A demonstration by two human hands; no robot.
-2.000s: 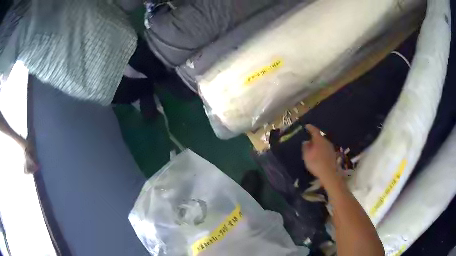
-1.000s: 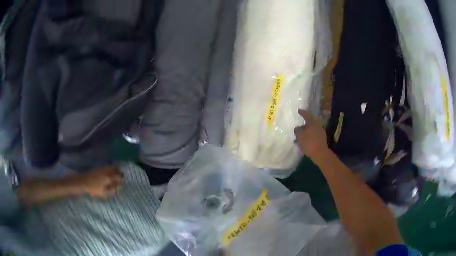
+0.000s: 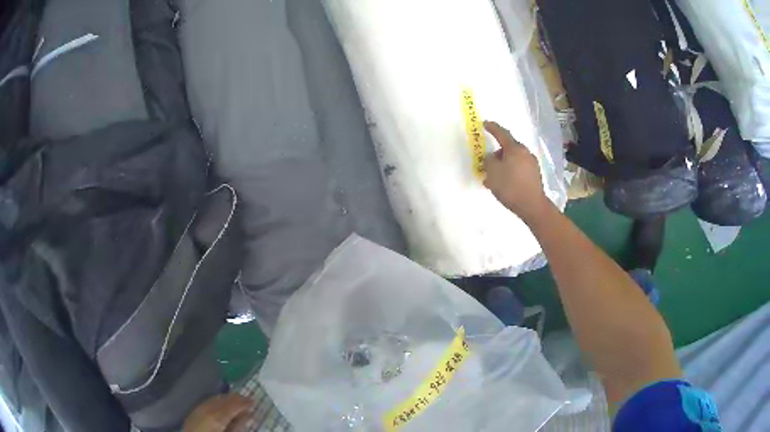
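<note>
My right hand reaches in from the lower right. Its index finger points at a yellow label on a thick cream wrapped roll, with the other fingers curled and nothing held. A cloudy clear plastic bag with a round mark and a yellow label spreads at the bottom centre; what holds it up is not visible. A hand, apparently my left, is cut off by the bottom edge at left; its fingers are not clear.
Grey rolls lie left of the cream roll, with dark fabric and a pale tie further left. Black rolls, one with a yellow label, and a white roll lie right. Green floor and light blue cloth show at lower right.
The view has turned and shifted. My right hand has moved from over the black roll onto the cream roll's label. The hand at left is now lower and mostly cut off.
</note>
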